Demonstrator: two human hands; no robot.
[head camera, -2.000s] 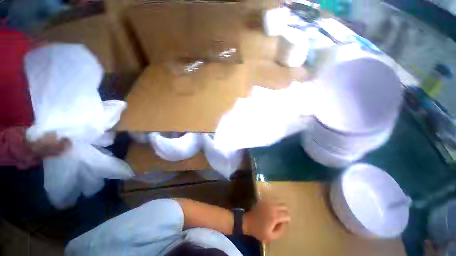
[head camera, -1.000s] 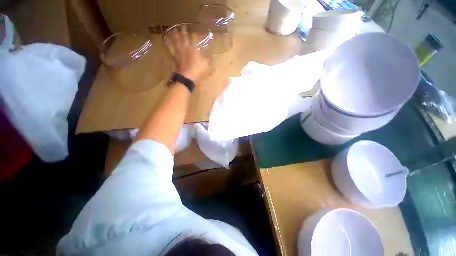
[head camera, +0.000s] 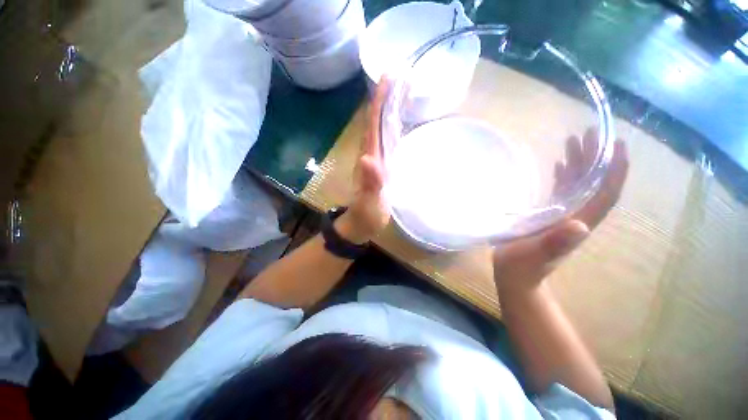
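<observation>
A clear housing (head camera: 605, 107) with a thick shiny rim and a notch at its far side is held up between both my hands. My left hand (head camera: 373, 184) is on its left side, fingers up along the wall. My right hand (head camera: 566, 217) cups its right and near side, with fingers seen through the clear wall. A bright white bowl (head camera: 463, 180) shows through the housing; glare hides whether it sits inside or below. Another white bowl (head camera: 410, 41) stands just behind, partly overlapped by the rim.
The cardboard mat (head camera: 656, 287) lies under the housing on the green bench (head camera: 299, 123). Stacked white bowls (head camera: 316, 41) stand at the back left beside a crumpled white bag (head camera: 205, 115). Cardboard (head camera: 82, 172) with faint clear glints is at far left; white bundles (head camera: 160, 279) lie below it.
The view has swung right to the mat. The hand that reached over the left cardboard is back, and both hands now hold a clear housing over the mat.
</observation>
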